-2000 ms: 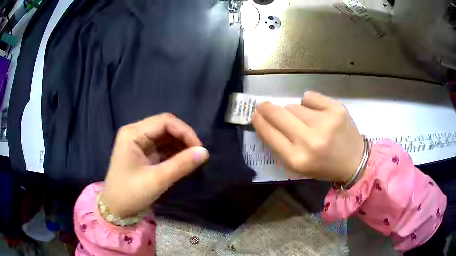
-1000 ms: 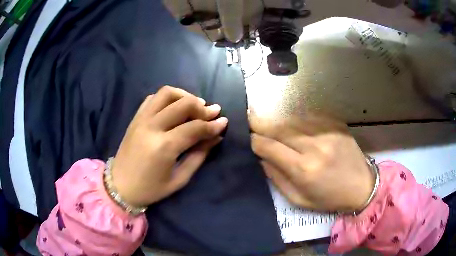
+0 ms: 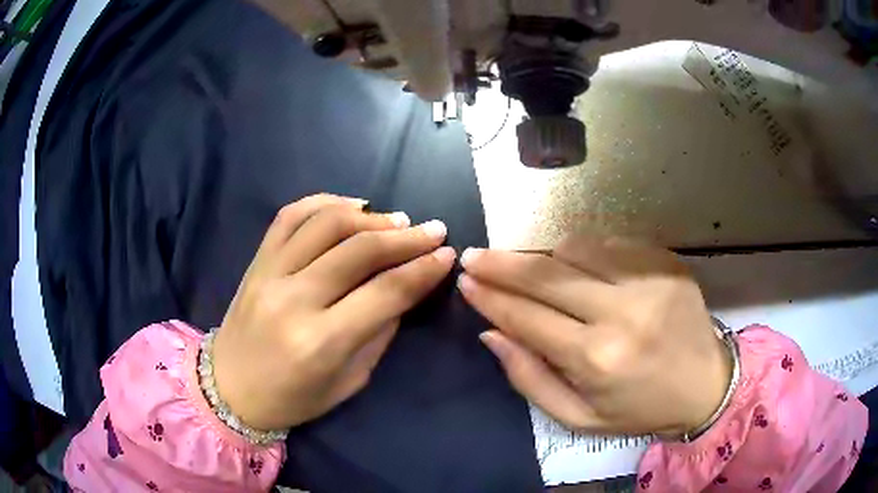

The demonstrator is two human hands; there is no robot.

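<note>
Dark navy-black cloth (image 3: 385, 424) lies under the presser foot (image 3: 446, 110), its straight right edge running down towards me. My left hand (image 3: 332, 303) lies on the cloth, fingertips close together near the edge, thumb hidden. My right hand (image 3: 597, 337) is at the cloth's edge, its fingertips on the cloth and nearly touching my left fingertips. Both hands hold the cloth below the foot; whether the fingers pinch it from beneath is hidden. No small printed tag shows in my hands.
The white machine head (image 3: 414, 38) with a black knob (image 3: 551, 142) hangs over the shiny machine bed (image 3: 626, 193). A printed sticker (image 3: 741, 82) is on the bed at upper right. A white table with ruler marks (image 3: 597, 448) shows at the front right. Pink sleeve covers are on both forearms.
Since the oldest frame, the whitish tag has gone from sight and both hands have come onto the cloth's edge. Since the later one, my fingertips have drawn closer together. The view has shifted, showing the machine head.
</note>
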